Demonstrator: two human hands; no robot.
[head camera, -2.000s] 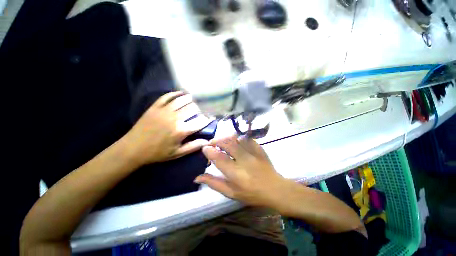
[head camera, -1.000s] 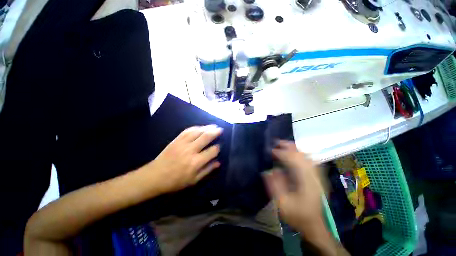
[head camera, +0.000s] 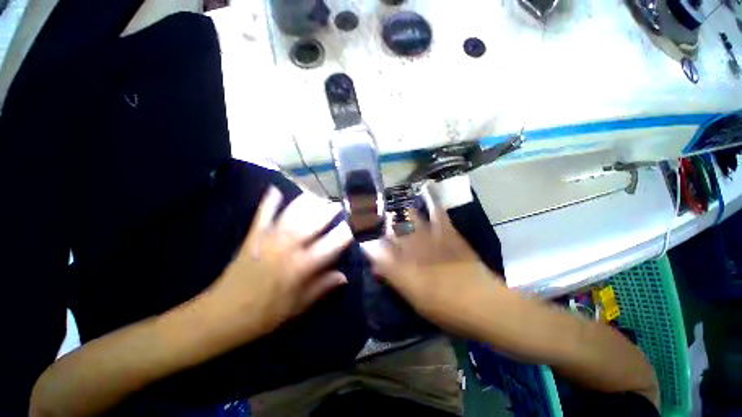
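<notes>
A large black garment panel (head camera: 122, 179) drapes over the left of the machine table and down to its front edge. Black cloth also lies under the machine head and shows at its right side. The white sewing machine head (head camera: 390, 98) has a shiny curved metal guard (head camera: 356, 167) above the needle area. My left hand (head camera: 293, 252) lies on the cloth left of the needle, fingers spread and blurred. My right hand (head camera: 423, 252) is at the cloth just right of the guard, its fingertips partly hidden by machine parts. The needle and presser foot cannot be made out.
A green plastic basket (head camera: 663, 326) with yellow and dark pieces stands at the lower right, below the white table edge (head camera: 586, 277). Red-handled items (head camera: 694, 186) lie on the table at the right. A thin metal rod runs along the machine bed.
My hands and the black cloth have moved up to the needle area. My right hand has moved in from the cloth's right part. The view is closer to the machine head.
</notes>
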